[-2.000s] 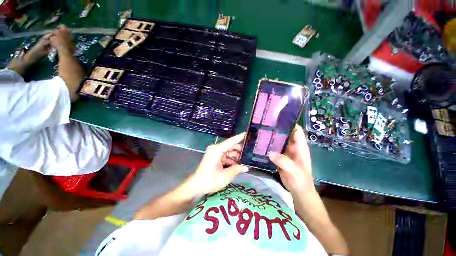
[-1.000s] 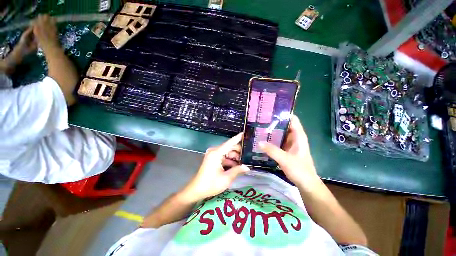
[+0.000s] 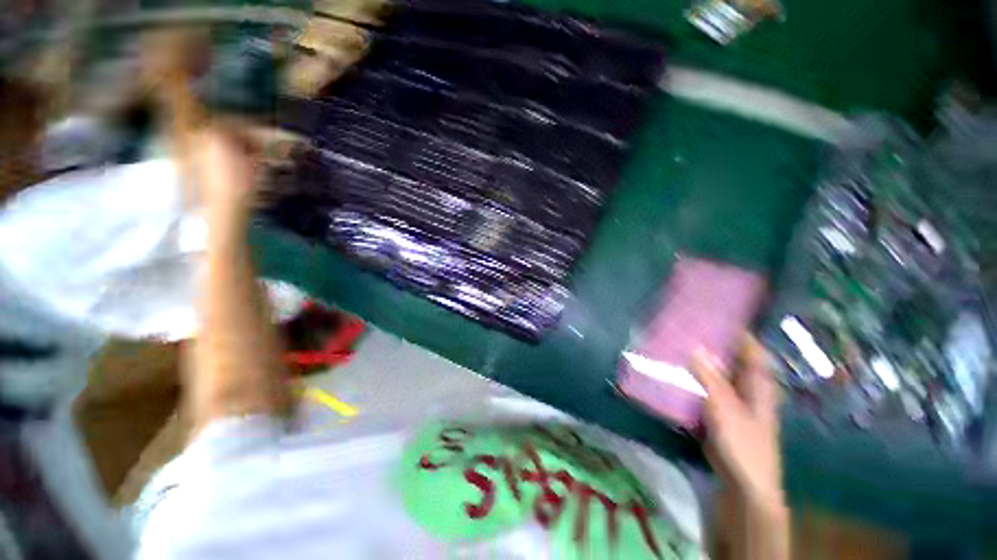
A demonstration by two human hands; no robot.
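The picture is blurred. The smartphone (image 3: 700,317) shows a plain pink face with a bright glare strip, low over the green mat. My right hand (image 3: 741,405) is at its lower right edge, thumb over the face and fingers along the side. Whether the phone rests on the mat is unclear. My left arm is stretched out, with my left hand (image 3: 224,164) at the left edge of the black blister tray (image 3: 481,164), by a blurred gold housing (image 3: 282,153). Whether that hand grips the housing cannot be made out.
Gold housings (image 3: 328,44) lie at the tray's far left corner. A part-assembled handset (image 3: 724,16) lies at the back. A clear tray of green boards (image 3: 886,295) is at right. A coworker's white sleeve (image 3: 98,235) and blurred arm are at left, close to my left arm.
My left hand has let go of the smartphone and moved far left to the tray's edge. The phone has moved right in my right hand and now shows plain pink. The camera view has shifted.
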